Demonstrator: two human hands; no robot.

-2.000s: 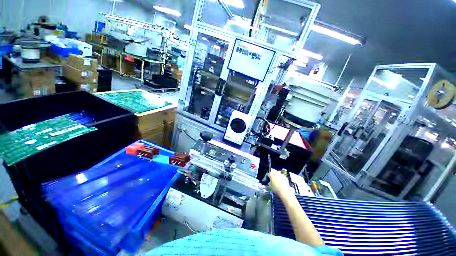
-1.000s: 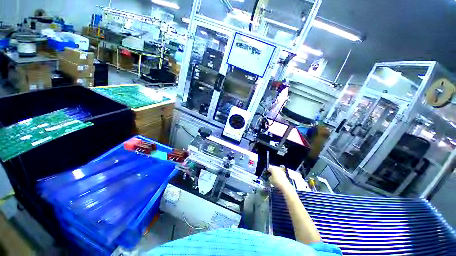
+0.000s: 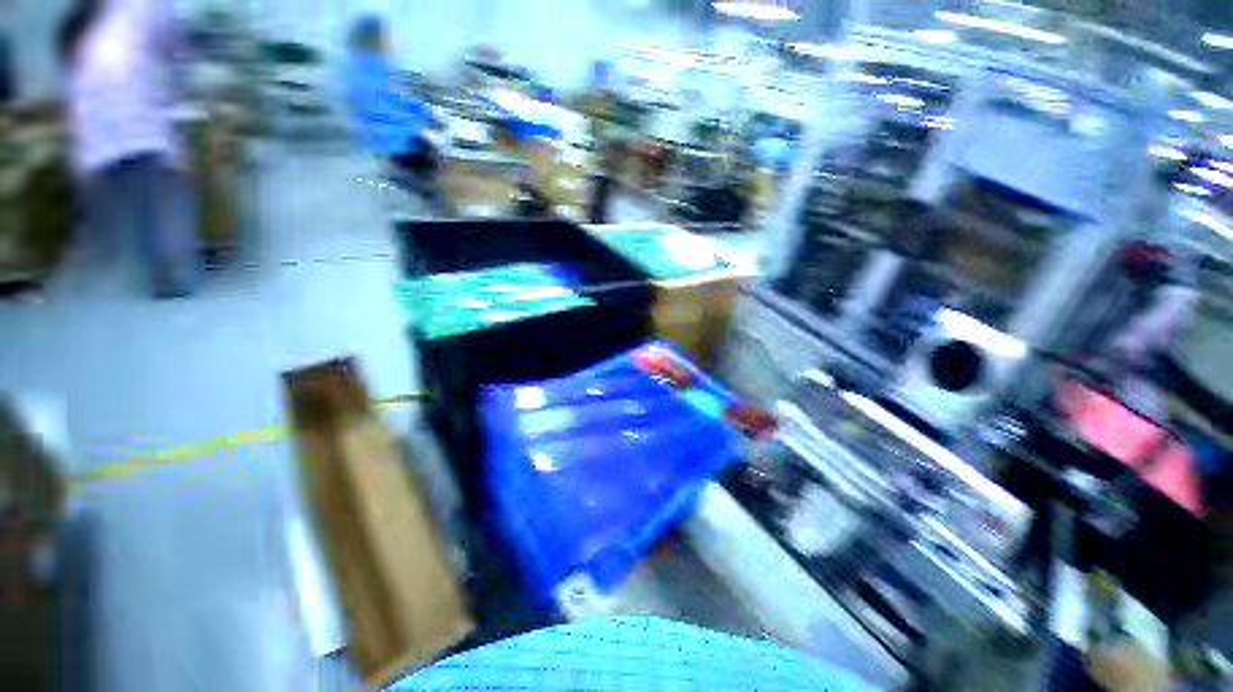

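The picture is blurred. My right hand (image 3: 1125,665) shows only as a smeared patch at the bottom right, beside the machine; I cannot tell what it holds. My left hand is not in view. The pale bench machine (image 3: 933,466) with metal rails runs down the right side. Glossy blue plastic sheets (image 3: 595,453) lie over the blue crate in the middle, with red blocks (image 3: 663,362) at their upper edge. A green PCB panel (image 3: 494,300) lies across the black bin (image 3: 473,246).
An open carton tray (image 3: 385,541) is low at the left, near a yellow floor line (image 3: 189,457). Another carton (image 3: 696,314) bears green panels. Two people stand far back, one in pink (image 3: 125,88), one in blue (image 3: 383,102). A round-fronted white unit (image 3: 960,362) stands behind the machine.
The view has swung left and blurred. Machine, bins and blue sheets have shifted right in the picture. The carton tray and two people have come into view; the ridged dark slab has left it.
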